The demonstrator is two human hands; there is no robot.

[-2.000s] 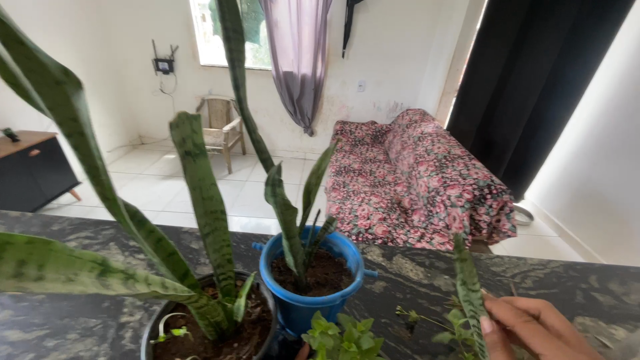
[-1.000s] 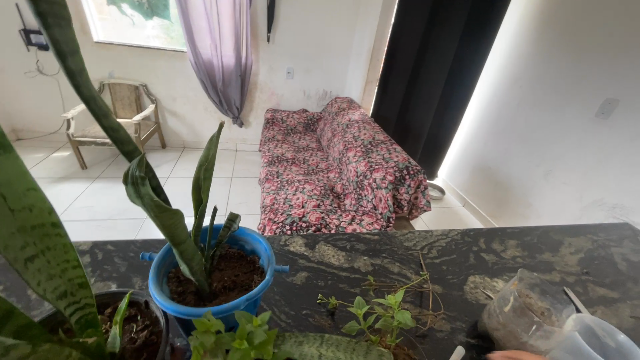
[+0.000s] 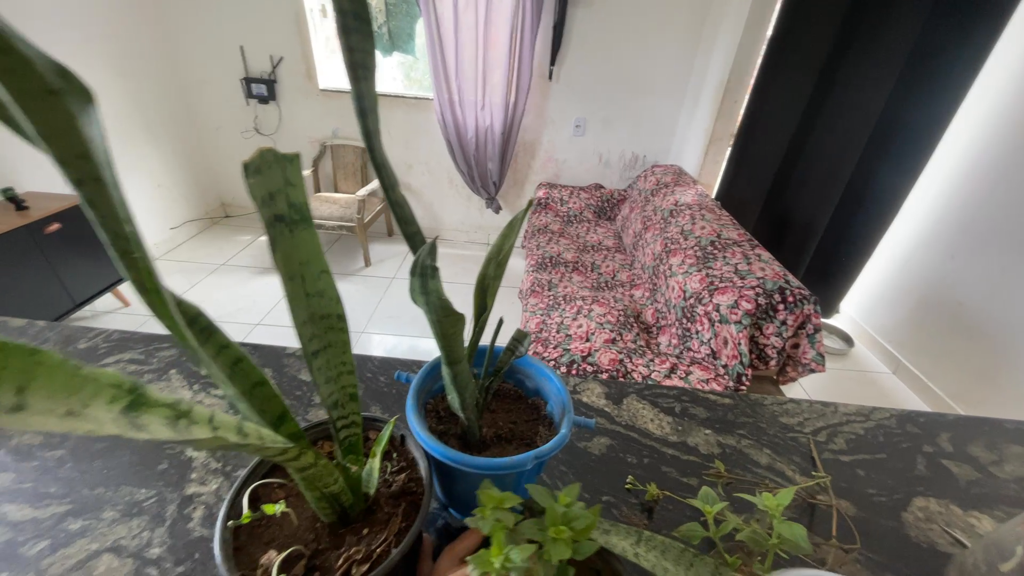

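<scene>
Only the fingers of my left hand [image 3: 450,556] show, at the bottom edge, between the black pot [image 3: 228,532] and a small leafy green plant [image 3: 548,532]; what they touch is hidden. Behind them stands a blue plastic pot [image 3: 488,472] of soil with an upright snake plant [image 3: 444,320]. Taller snake plant leaves [image 3: 308,296] rise from the black pot. A snake plant leaf [image 3: 656,548] lies low, right of the leafy plant. Small green sprigs [image 3: 752,528] are on the counter farther right. My right hand is out of view.
The pots stand on a dark stone counter [image 3: 680,432]. A clear bag [image 3: 996,552] is partly visible at the lower right edge. Beyond are a sofa under a floral cover [image 3: 664,288], a wooden chair [image 3: 348,200] and a dark cabinet [image 3: 48,256].
My right hand held a snake plant leaf upright at the lower right two seconds ago; now it is out of view. The view swung right, then back left.
</scene>
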